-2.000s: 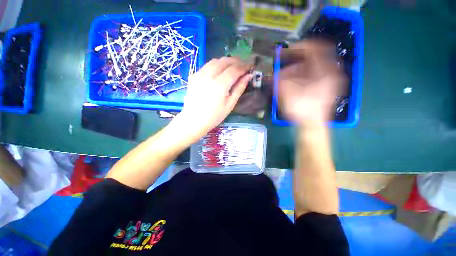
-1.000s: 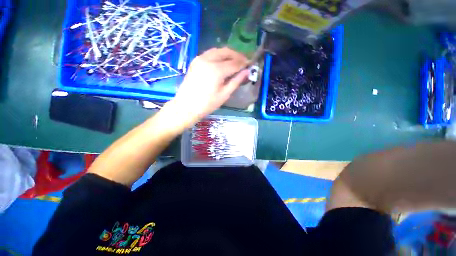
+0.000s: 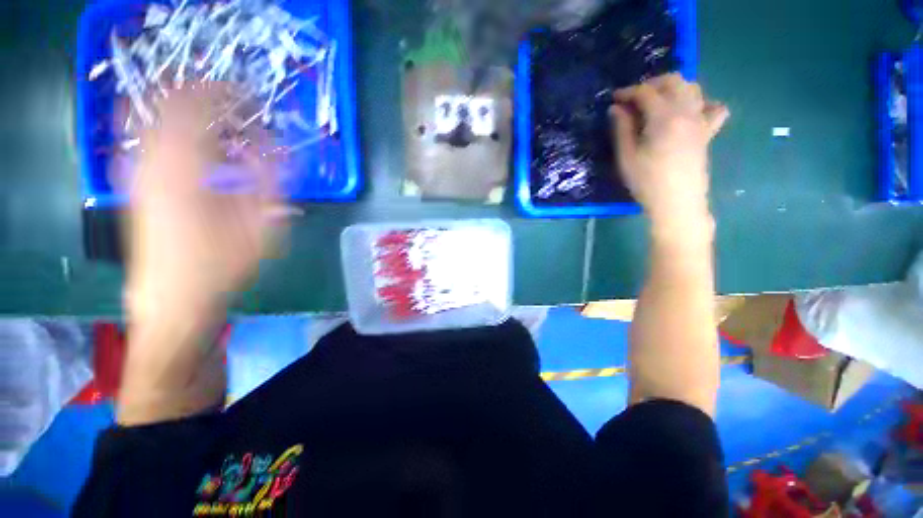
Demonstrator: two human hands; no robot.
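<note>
My left hand (image 3: 197,192) is strongly blurred over the front part of the left blue bin (image 3: 352,152), which holds jumbled white-and-red wired parts (image 3: 218,46). Whether it holds anything cannot be told. My right hand (image 3: 663,137) is over the right blue bin (image 3: 522,152) of small dark and shiny rings (image 3: 563,178), fingers bent down; its fingertips are unclear. Between the bins, the press fixture (image 3: 464,118) shows two whitish blocks with dark openings on the worn base plate (image 3: 455,170). No hand is at the fixture.
A clear plastic box (image 3: 358,273) with rows of red-and-white wired parts stands nearest my body. A black flat object (image 3: 104,233) is partly hidden by my left arm. A blue bin (image 3: 891,132) stands at the far right. A person's white sleeve (image 3: 870,329) shows at right.
My left hand has moved from the fixture to the left bin. My right hand has come from the lower right to the right bin. The view has shifted, and the fixture is uncovered.
</note>
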